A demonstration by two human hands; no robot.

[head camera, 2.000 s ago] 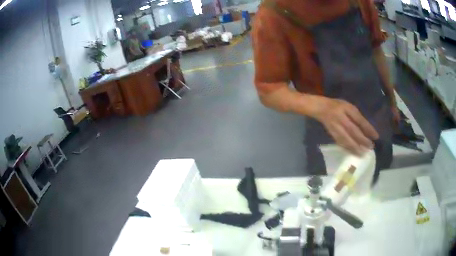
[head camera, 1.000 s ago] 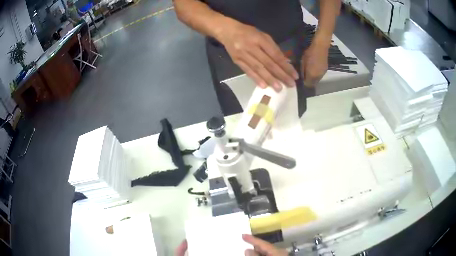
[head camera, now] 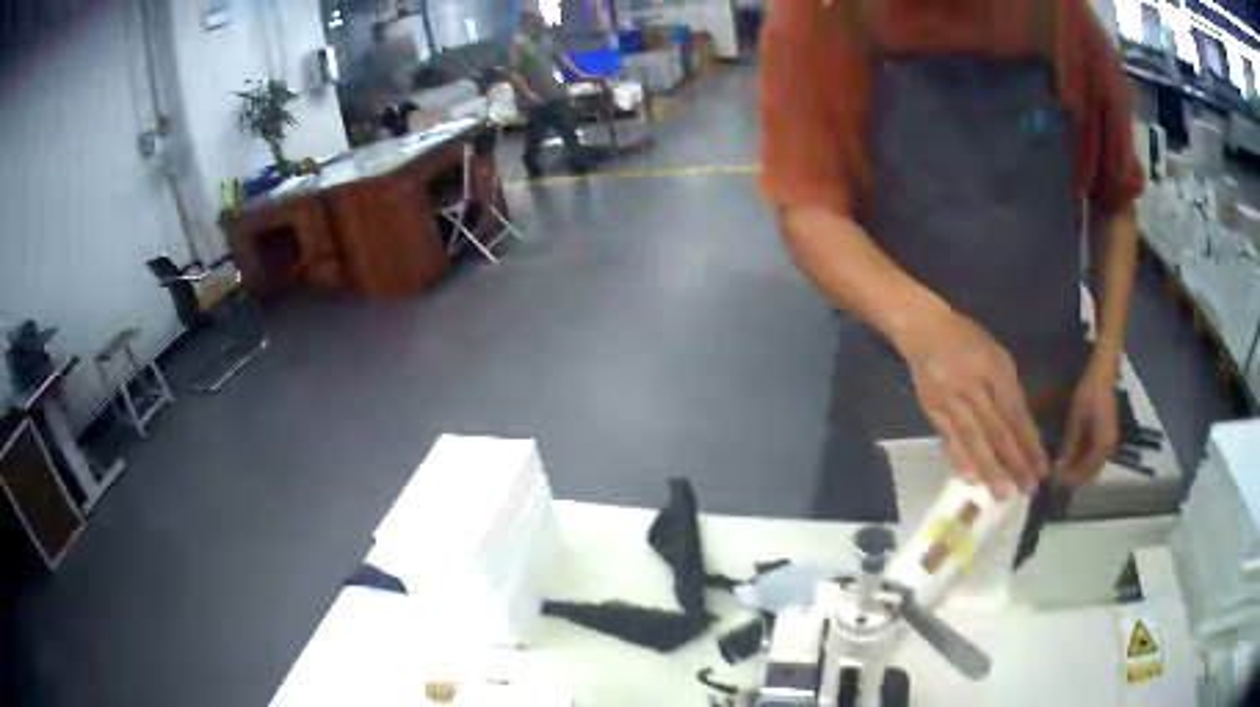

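Neither of my hands is in the picture. The skiving machine's presser foot assembly (head camera: 860, 622) stands at the bottom edge, with a dark round knob (head camera: 873, 548) on top and a grey lever (head camera: 944, 633) slanting down to the right. The arm behind it carries a brown and yellow tape patch (head camera: 951, 540). A tall stack of white panels (head camera: 463, 532) stands left of the machine. Black scraps (head camera: 677, 553) lie between the stack and the machine. The machine's front is cut off by the lower edge.
A person in a dark apron (head camera: 967, 221) stands behind the machine, one hand resting on its arm. Another white panel stack (head camera: 1230, 525) is at the right edge, near a yellow warning label (head camera: 1141, 642). A brown desk (head camera: 366, 228) and a walking person (head camera: 543, 90) are farther back.
One second ago the view was lower and showed my fingers on a white panel at the machine front. The view has risen and both hands and that panel are out of it.
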